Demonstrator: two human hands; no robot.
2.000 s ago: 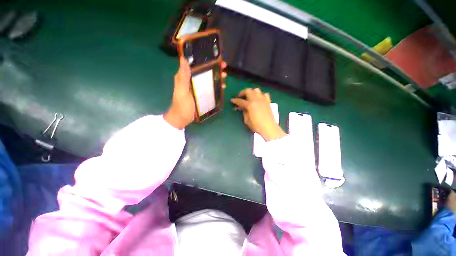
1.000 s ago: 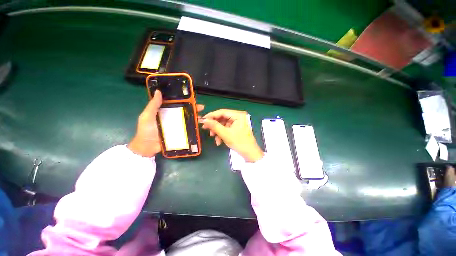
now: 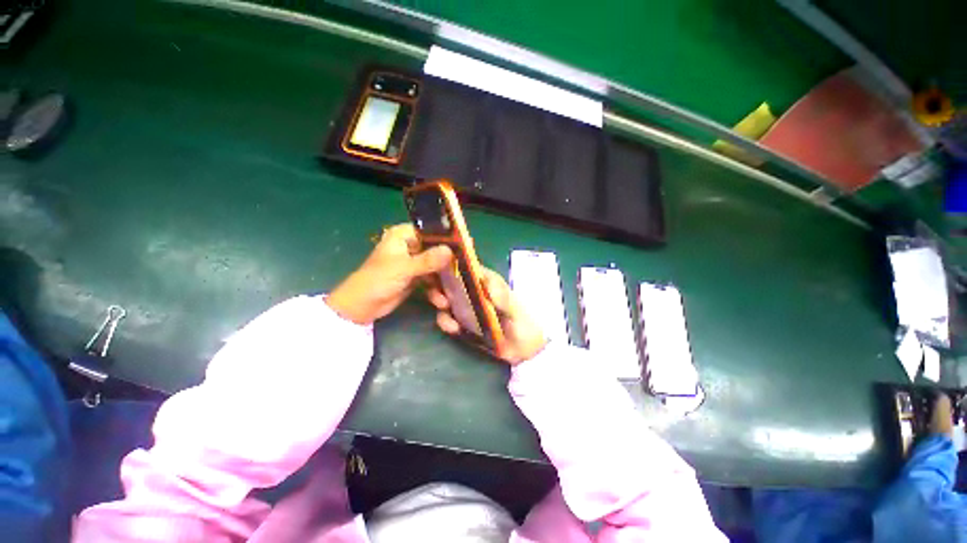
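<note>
A phone housing [image 3: 433, 212] with an orange rim is held up between both hands, tilted so its right side edge faces me. My left hand [image 3: 388, 274] grips its left side, with the thumb on the inside face. My right hand [image 3: 510, 318] holds its lower right side, with fingers behind it. Whether a small component is in the fingers cannot be seen. Three screens, a left one [image 3: 539, 294], a middle one [image 3: 610, 318] and a right one [image 3: 667, 339], lie in a row to the right, pale side up.
A black carrier tray [image 3: 498, 204] lies at the back, with another orange housing [image 3: 379, 119] in its left end. A white strip [image 3: 514, 85] lies behind it. A binder clip [image 3: 104, 342] is at the left edge. Grey discs [image 3: 38, 122] are at far left. A blue sleeve [image 3: 920, 483] is at right.
The housing has turned from face-on to a steep tilt. My right hand has moved from beside it to hold its lower right side. The left screen is now uncovered. The view has shifted.
</note>
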